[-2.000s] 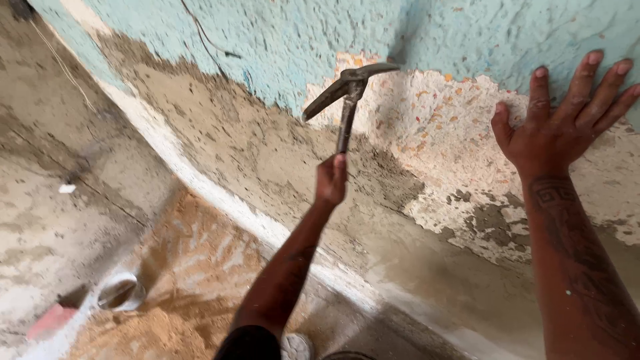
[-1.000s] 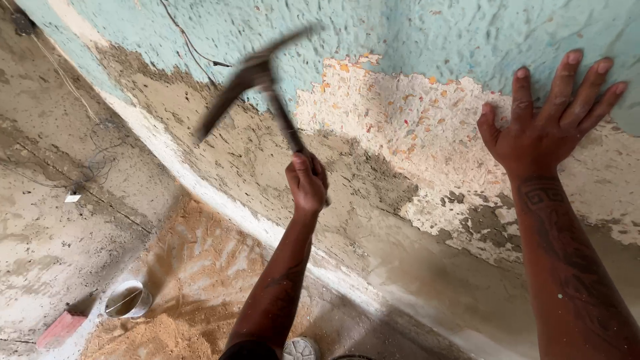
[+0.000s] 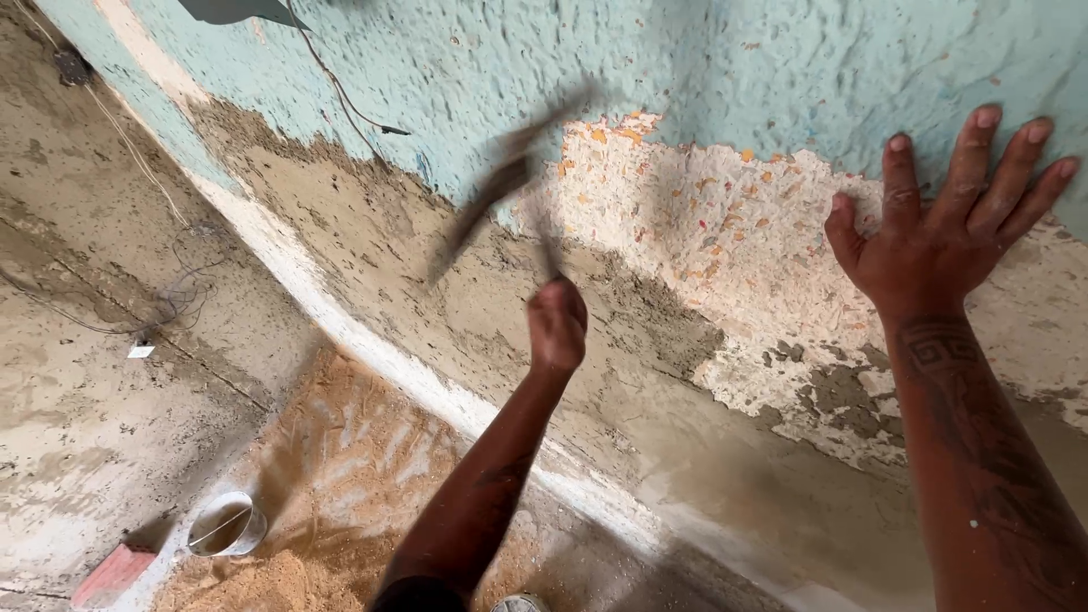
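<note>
My left hand is closed round the handle of a pick-headed hammer, whose head is blurred by motion in front of the wall. Whether the head touches the wall cannot be told. My right hand lies spread on the wall at the right, holding nothing, its fingers on pale blue paint and its palm over bared plaster. Between the hands runs a patch of whitish plaster with orange flecks. Rough blue paint lies above it, grey-brown render to its left and below.
On the floor at lower left stand a white bucket and a reddish brick, beside a spread of sandy material. Thin wires hang on the blue wall. More tangled wires hang at the left wall. Part of a shoe shows at the bottom edge.
The hammer's head was near the upper edge of the bared patch, then swung out to the left, and is now blurred nearer that patch. My right hand has stayed spread on the wall.
</note>
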